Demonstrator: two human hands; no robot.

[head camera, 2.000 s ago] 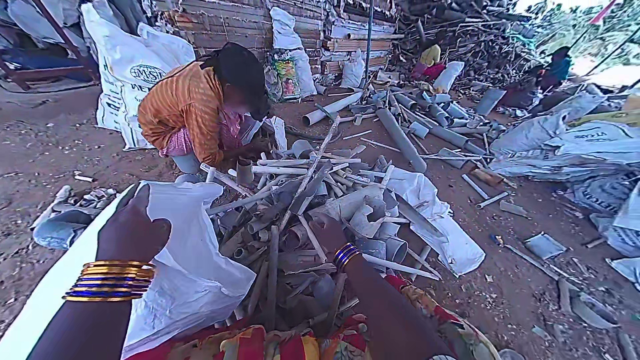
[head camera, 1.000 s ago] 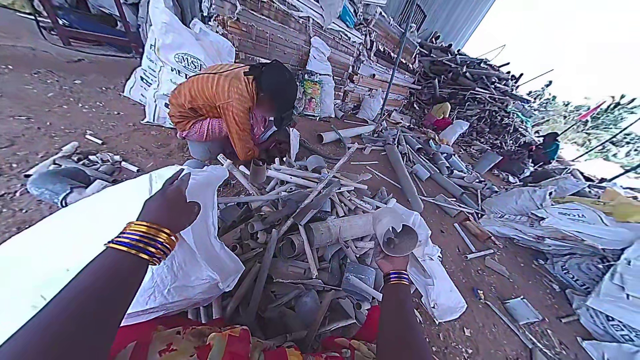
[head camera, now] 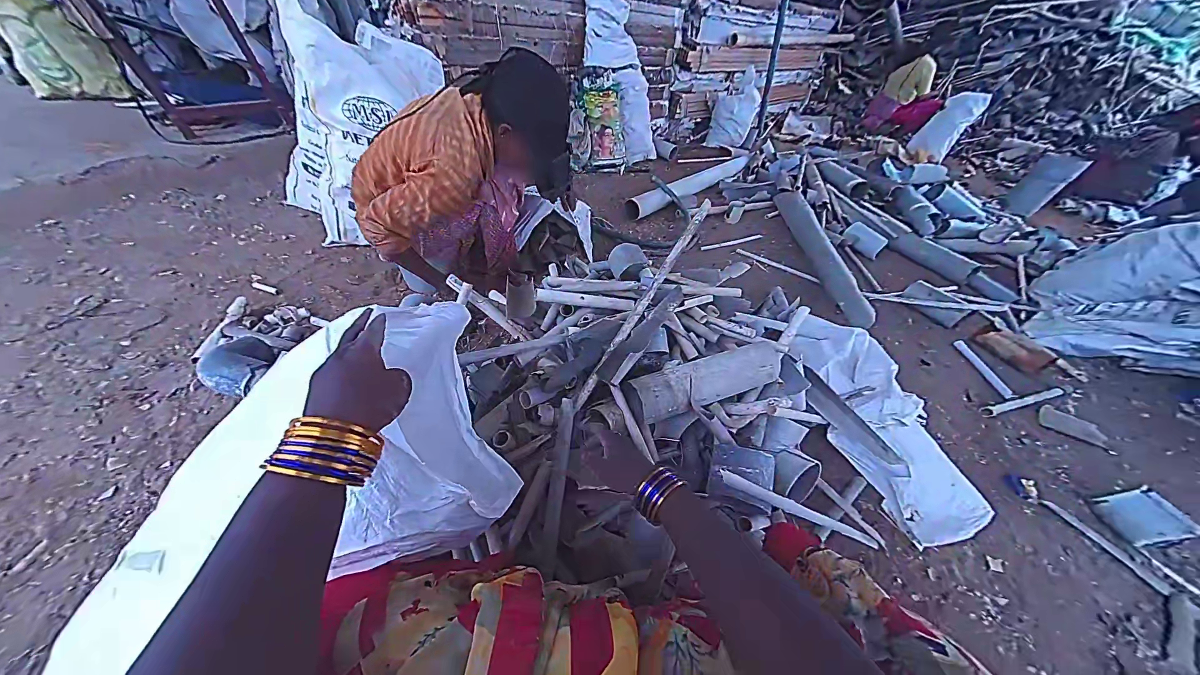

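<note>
My left hand (head camera: 360, 375), with gold and blue bangles at its wrist, grips the upper edge of a white woven sack (head camera: 422, 441) at the left of the pile. Grey and white plastic pipe scraps (head camera: 708, 380) lie heaped in front of me. My right hand (head camera: 614, 459) reaches down into the heap, below a wide grey pipe piece; its fingers are partly hidden among the scraps, so whether it holds one cannot be told. Part of another white sack (head camera: 900, 450) lies under the heap's right side.
A person in an orange top (head camera: 431, 178) crouches beyond the heap, before a standing white sack (head camera: 328, 112). More grey pipes (head camera: 825, 258) lie scattered behind at the right. Filled sacks (head camera: 1125, 291) lie at the far right, and another person (head camera: 905, 98) sits farther back.
My right hand has moved from a short wide pipe piece at the heap's right side down and left into the scraps. My left hand stays at the sack. The view has tilted.
</note>
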